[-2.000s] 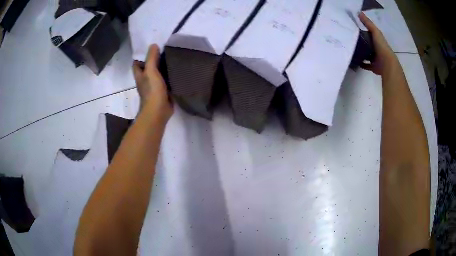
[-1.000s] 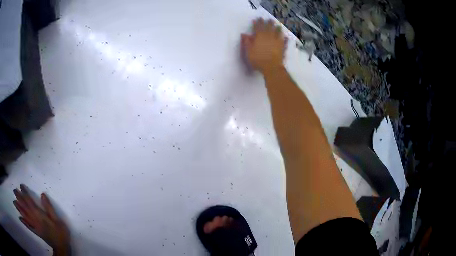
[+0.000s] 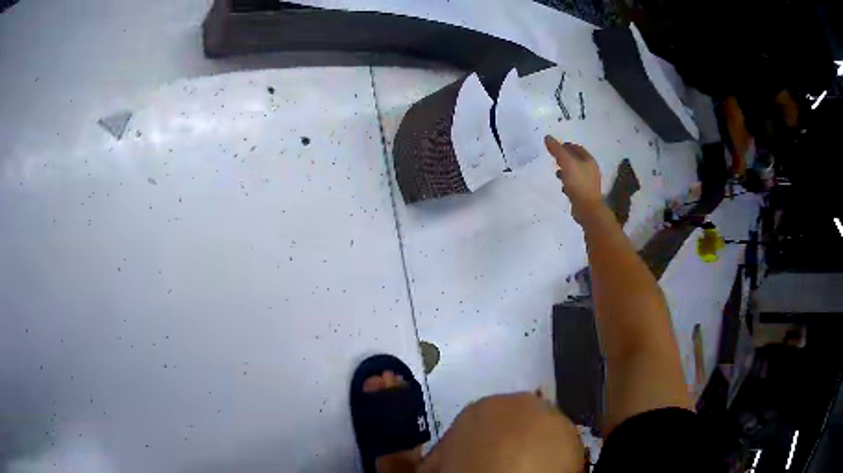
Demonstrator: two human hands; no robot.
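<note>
Two small cut bundles stand side by side on the white table. The nearer one shows thick dark striped plies [image 3: 430, 148] under curved white paper [image 3: 474, 139], with the second white paper top [image 3: 523, 125] just right of it. My right hand [image 3: 577, 175] is right of these bundles, above the table. It seems empty, its fingers loosely extended towards the second bundle. Whether it touches anything cannot be told. My left hand is not in view.
A long dark bundle [image 3: 323, 39] lies at the top, and another [image 3: 642, 83] at upper right. A dark block [image 3: 578, 356] stands beside my forearm. A yellow object [image 3: 709, 242] is at the right. My sandalled foot [image 3: 388, 406] is on the table [image 3: 203, 305], near its joint.
The view has swung to other bundles. The several paper-topped pieces held between both hands two seconds ago are out of view. My left hand has left the picture; my right is off the bare surface.
</note>
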